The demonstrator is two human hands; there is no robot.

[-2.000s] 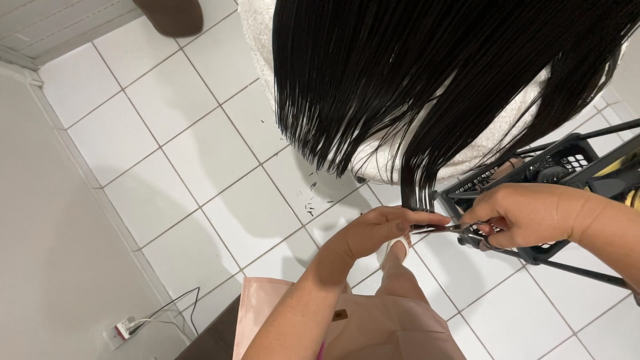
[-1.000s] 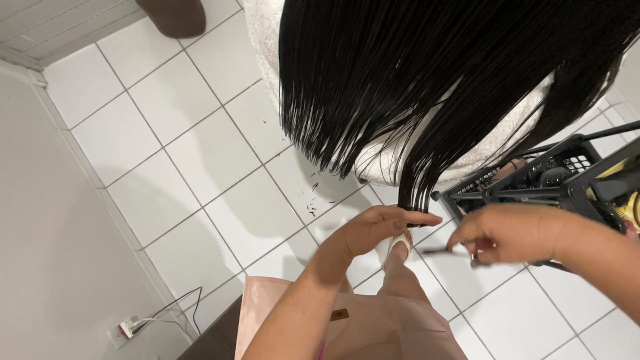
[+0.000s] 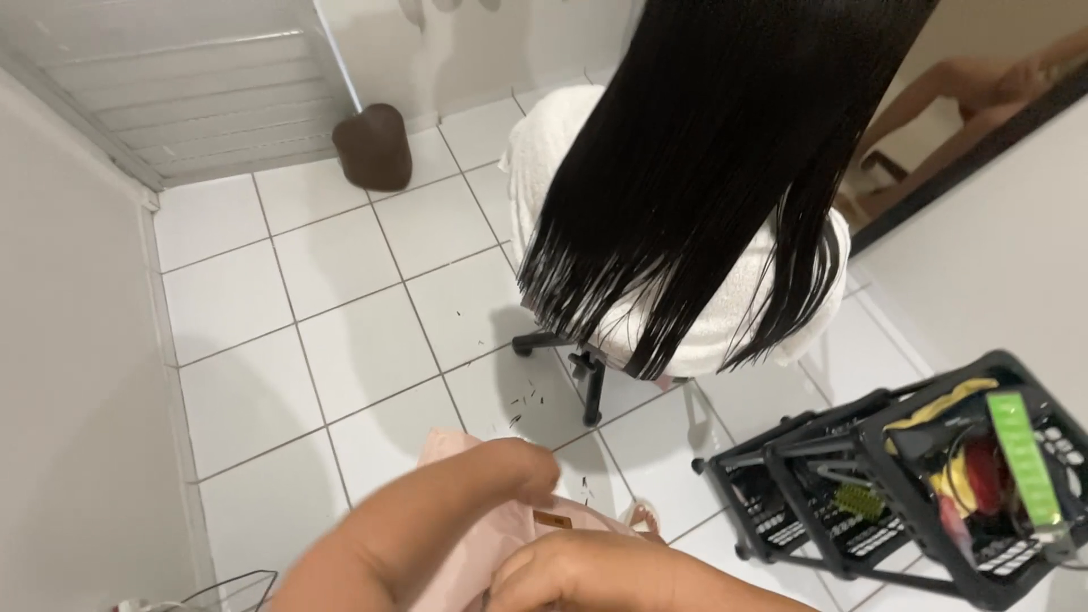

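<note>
Long, straight dark hair [image 3: 697,153] hangs from the top of the view, its ends separated into strands over a white towel [image 3: 731,310] around a seat. Below it, my left hand [image 3: 523,472] is bent down in front of my pink apron [image 3: 459,527], its fingers mostly hidden by the wrist. My right hand [image 3: 544,571] is curled low against the apron, and what it may hold is hidden. Neither hand touches the hair. Small dark hair clippings [image 3: 529,399] lie on the white tiles.
A black tiered cart [image 3: 837,442] with combs, a green item and other supplies stands at the right. The chair's wheeled base [image 3: 592,399] shows under the towel. A brown dustpan [image 3: 374,149] rests by the wall, a mirror [image 3: 943,127] is upper right, and cables [image 3: 246,582] lie lower left.
Both hands have come away from the hair ends, down to the apron. The section held earlier by the left hand now hangs loose. The view has shifted, showing more of the cart and dustpan.
</note>
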